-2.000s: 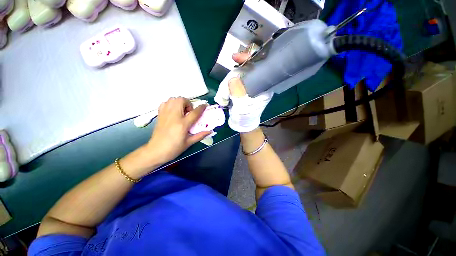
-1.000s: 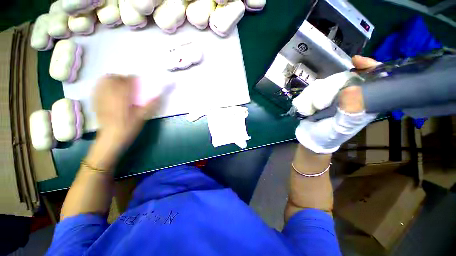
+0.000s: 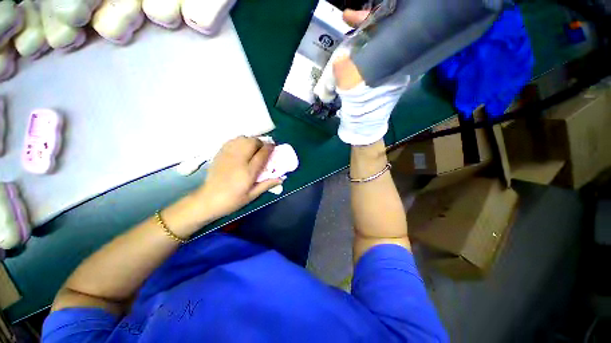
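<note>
My bare left hand (image 3: 234,171) holds a small white-pink plastic housing (image 3: 283,159) on a ragged white cloth (image 3: 275,189) at the bench's near edge. My right hand (image 3: 365,100), in a white glove with bare fingertips, is closed around a thick grey electric screwdriver (image 3: 422,40). It is raised over the near end of the silver screw feeder (image 3: 323,41), up and right of the housing. The screwdriver's bit tip is hidden or too small to make out. Another white-pink housing (image 3: 43,142) lies on the white mat at the left.
Cream rounded units (image 3: 117,19) with pink edges stand along the top left of the white mat (image 3: 154,87). Another unit (image 3: 12,214) sits at the left edge. A crumpled blue cloth (image 3: 492,63) lies right of the feeder. Brown cartons (image 3: 462,221) are on the floor at the right.
One second ago my left hand was blurred over the mat and the cloth lay bare; now it holds a housing on the cloth. The view has shifted. My right hand still holds the screwdriver by the feeder.
</note>
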